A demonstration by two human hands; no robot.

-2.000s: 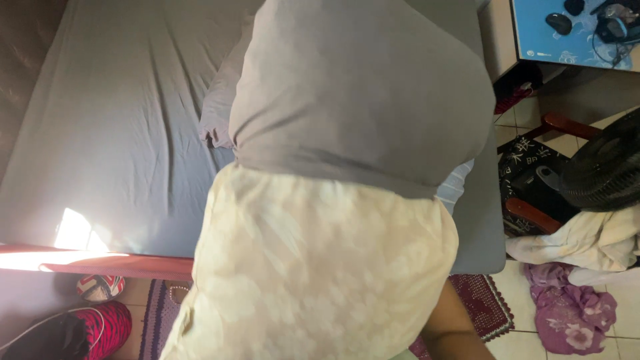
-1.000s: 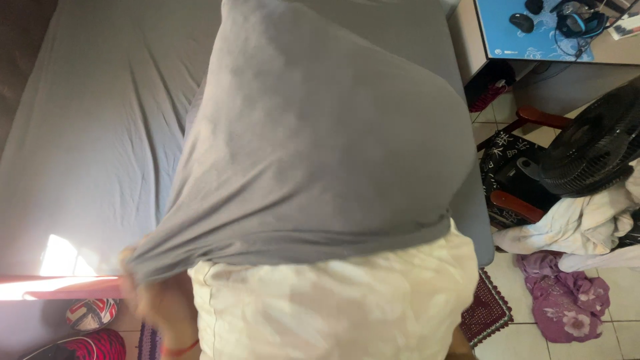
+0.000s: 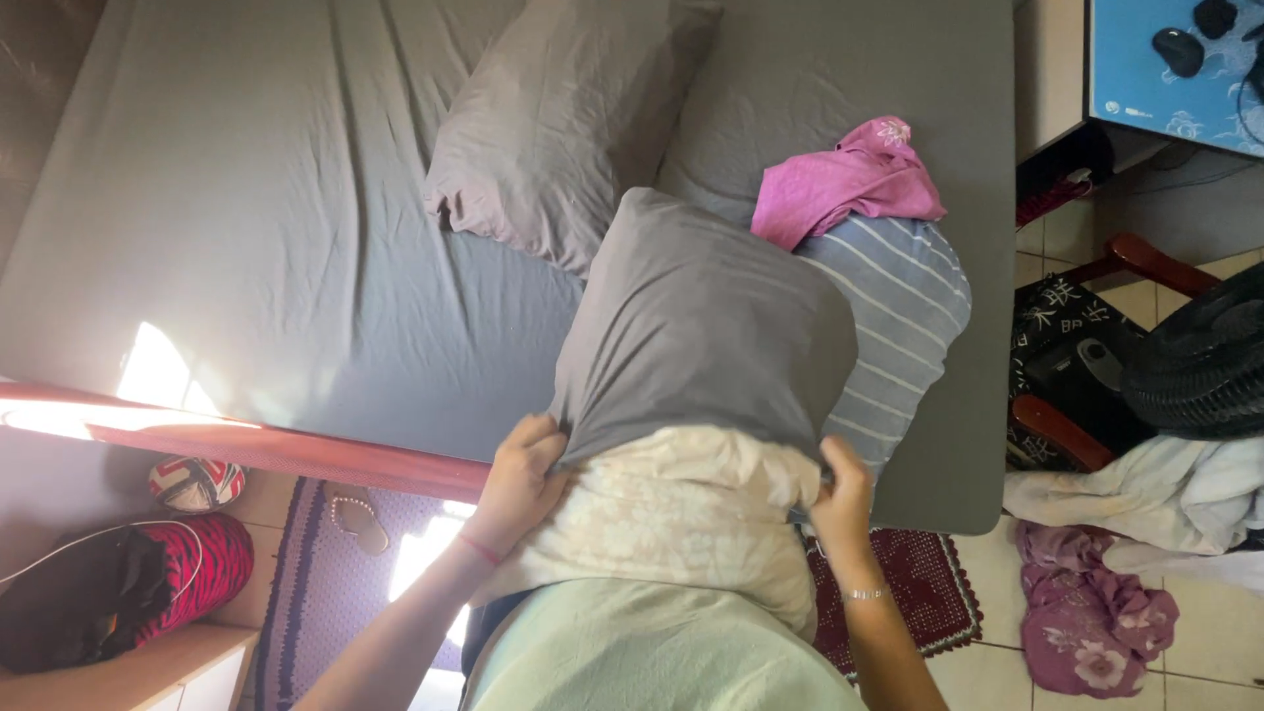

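Observation:
A grey pillowcase (image 3: pixel 706 316) is drawn partway over a cream patterned pillow (image 3: pixel 681 518), whose lower part rests against my torso. My left hand (image 3: pixel 523 479) grips the left corner of the pillowcase's opening. At the right corner of the opening, my right hand (image 3: pixel 842 489) pinches the grey fabric beside the cream pillow. Behind them a second grey pillow (image 3: pixel 568 138) lies on the bed. A blue-grey striped pillow (image 3: pixel 894 326) sits to the right, with a pink cloth (image 3: pixel 849 183) over its top.
The bed with its grey sheet (image 3: pixel 247 227) has a reddish edge at the front left. On the right are a desk with a blue mat (image 3: pixel 1185 89), a chair (image 3: pixel 1066 444), a black fan (image 3: pixel 1205 365) and a floral cloth (image 3: pixel 1096 612) on the floor. Low left stands a zebra-pattern bag (image 3: pixel 207 568).
The grey-and-cream pillow has come down toward my torso, uncovering the striped pillow and pink cloth. Both my hands now show at the pillowcase's opening; a second ago only the left was clearly visible there.

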